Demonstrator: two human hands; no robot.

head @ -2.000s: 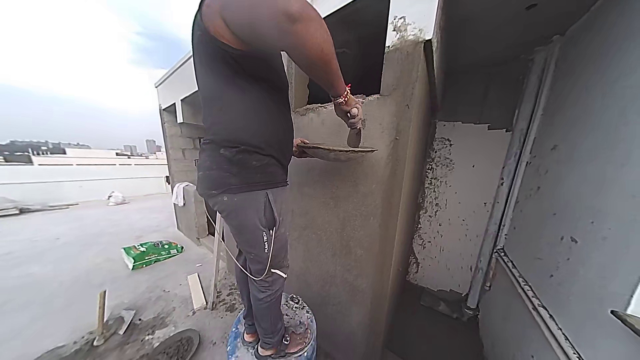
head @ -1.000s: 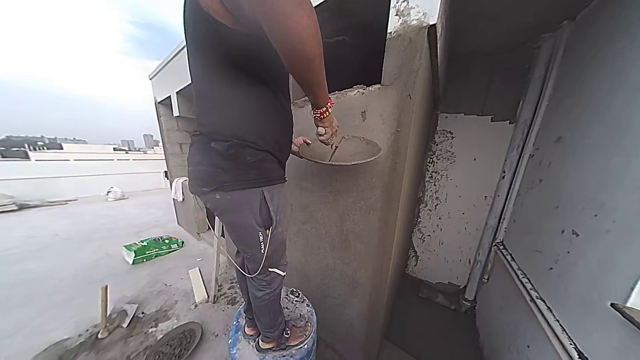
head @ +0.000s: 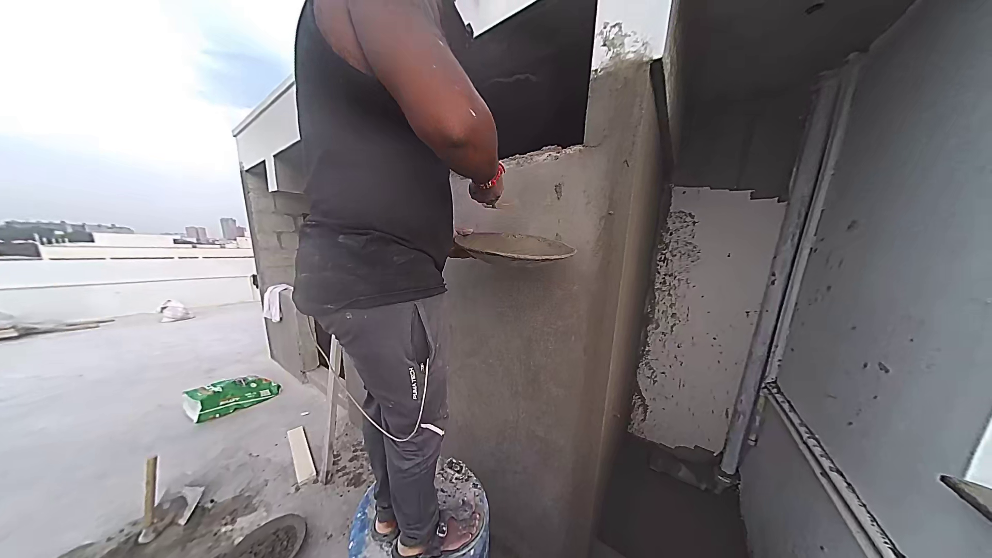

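Neither my left hand nor my right hand is in view. A co-worker in a dark sleeveless top stands on a blue drum (head: pixel 482 518) beside a grey plastered wall (head: pixel 527 364). One hand of the co-worker steadies a shallow round pan (head: pixel 519 246) at the wall. The other hand (head: pixel 487 192), with a red bracelet at the wrist, is raised above the pan; what it holds is mostly hidden. At the right edge, the dark tip of a flat object (head: pixel 967 490) shows, and I cannot tell what it is or whether anything holds it.
A green printed bag (head: pixel 232 398) lies on the roof floor at left. Nearer are a wooden-handled tool (head: pixel 149 492), a white board piece (head: pixel 301 456) and a round pan of mortar (head: pixel 273 538). Pipes (head: pixel 790 256) run up the right wall, and a dark recess lies below.
The co-worker's hand was down in the pan one second ago and is now lifted above it. The pan, tilted then, now looks more level.
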